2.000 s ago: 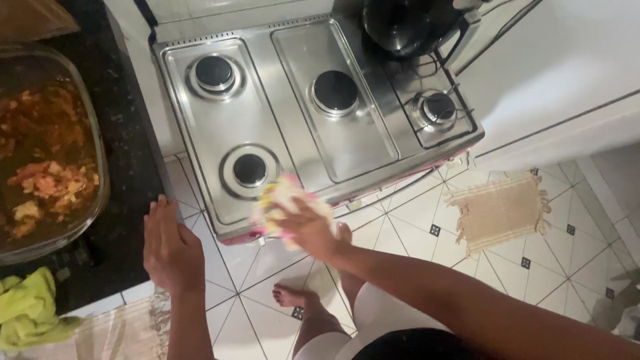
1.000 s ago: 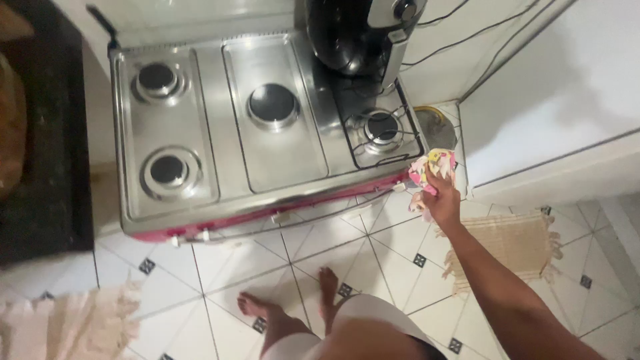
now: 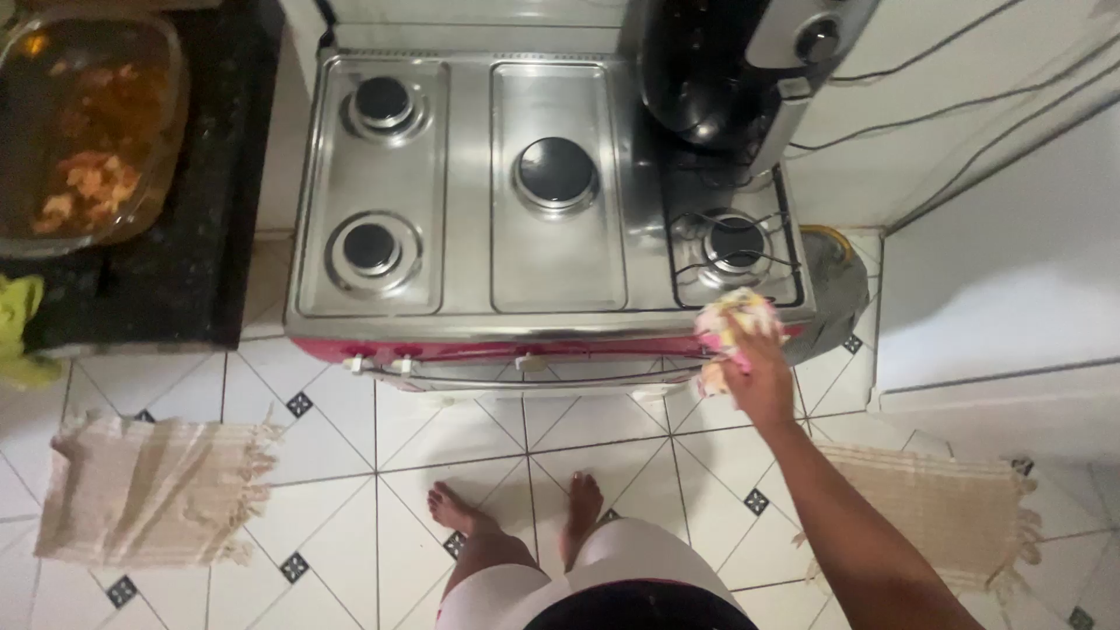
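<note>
My right hand (image 3: 759, 376) grips a crumpled pink, white and yellow cloth (image 3: 737, 322) at the front right edge of a stainless steel gas stove (image 3: 468, 201). Just behind the cloth is the front right burner (image 3: 735, 242), under a black wire pan support (image 3: 794, 262). The large middle burner (image 3: 556, 173) and the two left burners (image 3: 382, 101) have no support over them. Red trim and white knobs (image 3: 529, 362) run along the stove's front. My left hand is out of view.
A black air fryer (image 3: 700, 87) stands at the stove's back right, cables behind it. On the dark stone counter (image 3: 214, 219) at left are a glass dish (image 3: 179, 131) of food and a green cloth (image 3: 17, 328). Fringed rugs (image 3: 157, 490) lie on the floor; a gas cylinder (image 3: 844, 289) stands right of the stove.
My right hand has gone with the cloth from the stove's front left part to its front right corner. My left hand, in view two seconds ago beside the counter, has left the view.
</note>
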